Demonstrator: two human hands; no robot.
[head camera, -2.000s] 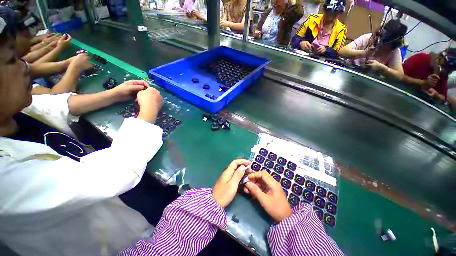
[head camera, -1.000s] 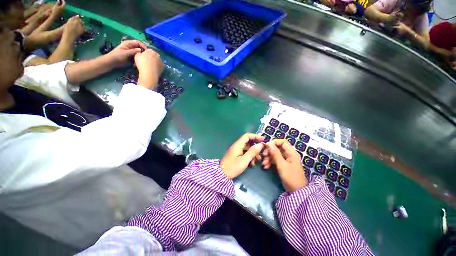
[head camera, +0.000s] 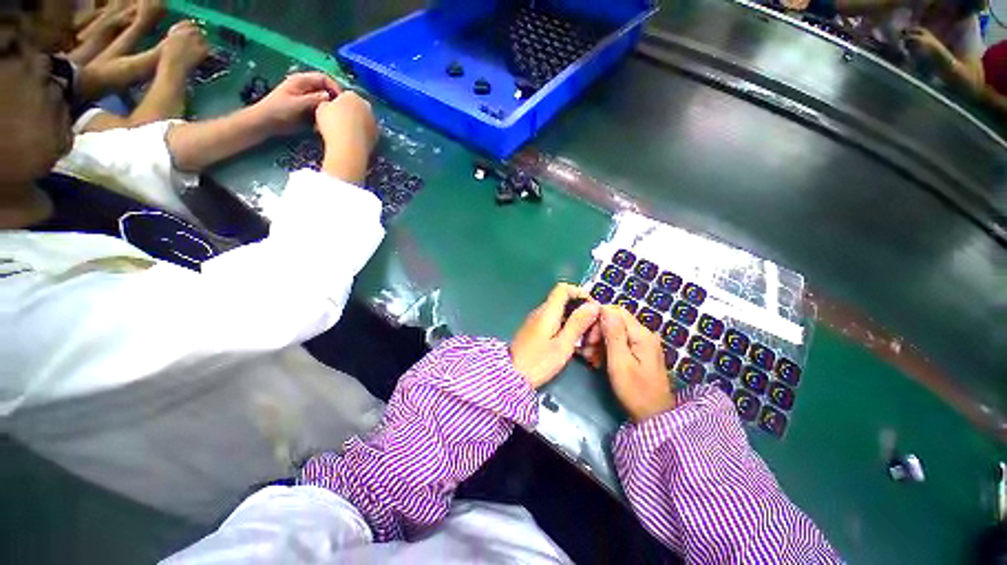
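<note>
My left hand (head camera: 555, 333) and my right hand (head camera: 634, 355) meet at the fingertips over the near left edge of the sticker sheet. A small dark unit (head camera: 576, 306) shows partly between the fingers of my left hand; my right fingertips press against it and hide most of it. The sticker sheet (head camera: 723, 279) lies flat on the green bench, with rows of black rounded squares with ring marks and white strips across its far part.
A blue bin (head camera: 436, 108) with rows of black units stands beyond, at upper left. Loose units (head camera: 519, 185) lie between bin and sheet. A small black-and-silver piece (head camera: 908, 468) lies at right. A white-sleeved neighbour (head camera: 320, 243) works close at left. A dark conveyor (head camera: 795, 144) runs behind.
The view has tilted down since the first frame, then shifted slightly. My hands have closed tighter together at the fingertips, still around the small unit by the sheet.
</note>
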